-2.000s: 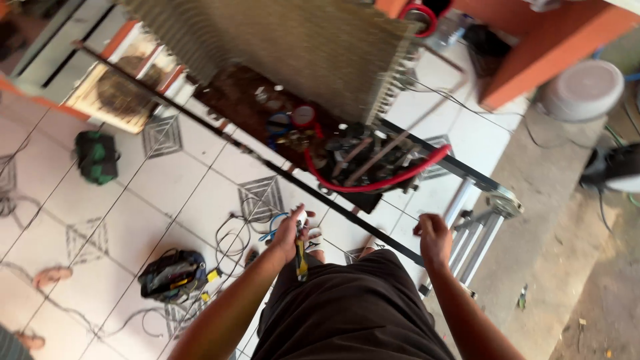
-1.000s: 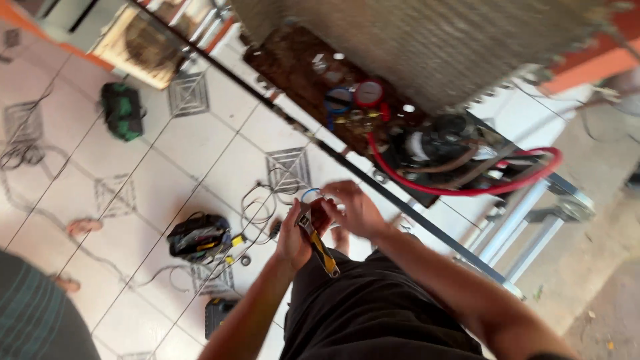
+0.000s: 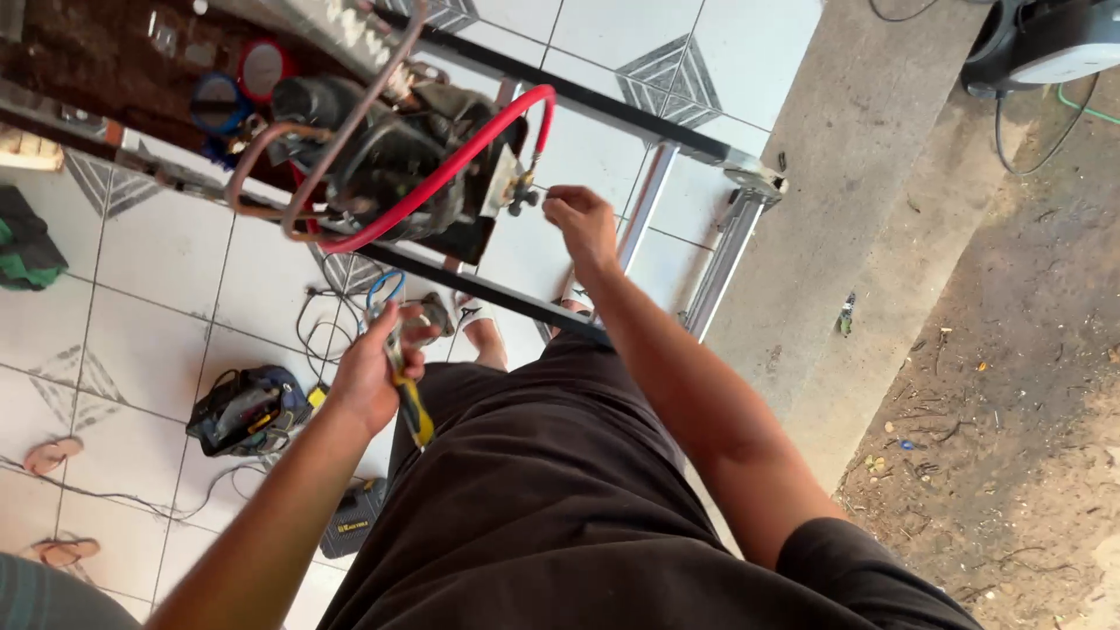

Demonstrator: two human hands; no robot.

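Note:
My left hand [image 3: 376, 363] holds an adjustable wrench [image 3: 411, 398] with a yellow and black handle, low beside my left thigh. Close to the fingers is a small loop of blue wire or tubing [image 3: 386, 286]. My right hand [image 3: 579, 214] is raised just right of a small brass valve fitting [image 3: 523, 197] at the end of a red hose [image 3: 446, 171]; its fingertips are pinched together, and whether they hold something small cannot be told. The hose arches over a black compressor [image 3: 402, 157] with bent copper pipes [image 3: 337, 149]. Two round gauges, a red one [image 3: 262, 70] and a blue one [image 3: 216, 103], lie left of it.
A black metal frame rail [image 3: 490, 297] crosses before my legs, with an aluminium ladder [image 3: 722, 262] at its right. An open tool bag [image 3: 249, 411], a black case [image 3: 353, 518], cables and sandals [image 3: 66, 551] are on the tiles. Part of a person [image 3: 52, 595] shows bottom left.
My hands were together around the wrench one second ago; now they are apart, the right one out by the hose's valve fitting. The view has shifted right.

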